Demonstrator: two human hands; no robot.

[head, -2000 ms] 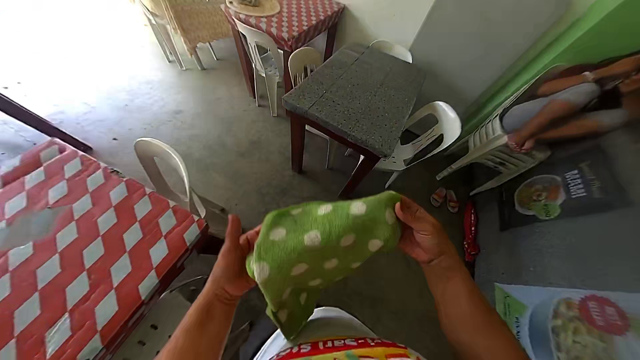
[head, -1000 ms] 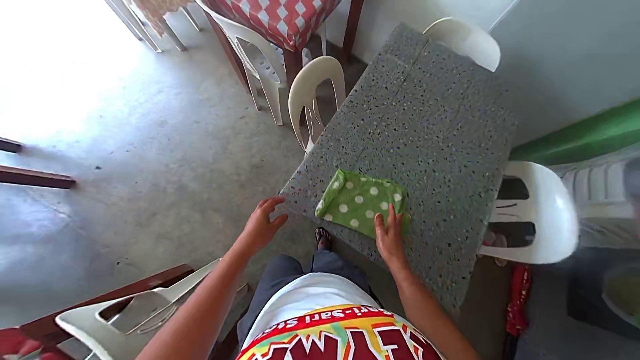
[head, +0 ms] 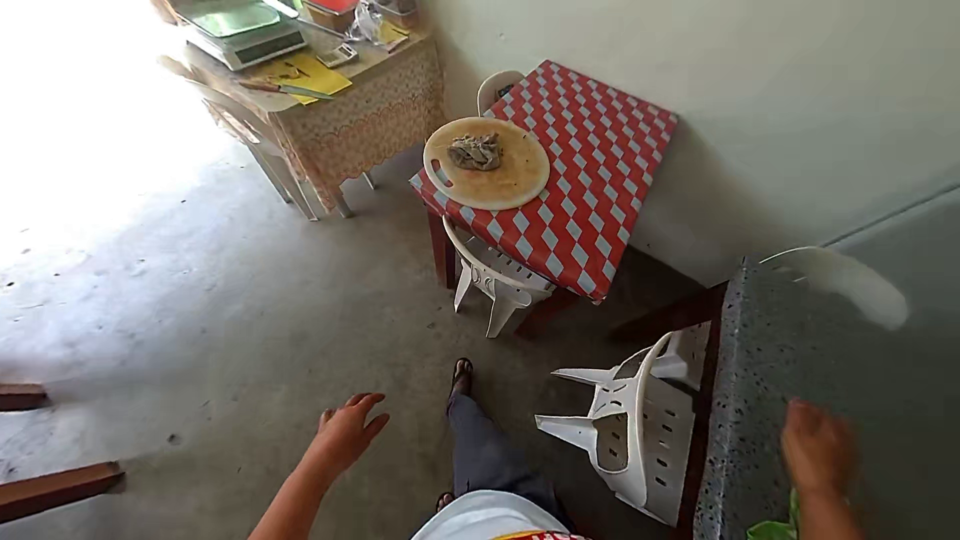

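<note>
My left hand [head: 352, 431] hangs over the concrete floor with its fingers apart and nothing in it. Over the grey speckled table [head: 739, 420] at the right is my right hand [head: 819, 448], blurred, its fingers seeming curled. Part of the green cloth [head: 772, 529] lies at the bottom edge beside my right wrist; whether the hand touches it is hidden. On the red checkered table [head: 592, 172] rests a round cutting board [head: 517, 176] with a crumpled grey cloth [head: 476, 152] on it.
White plastic chairs [head: 637, 435] stand against the grey table and under the checkered one [head: 491, 277]. At the upper left, a lace-covered table [head: 367, 120] holds a weighing scale [head: 244, 41] and a knife [head: 285, 89]. Dark wooden beams [head: 60, 487] show at the left edge.
The green cloth was held in both hands, then lay on the grey table under my right hand. Now my view has swung left, and only a bit of the cloth shows.
</note>
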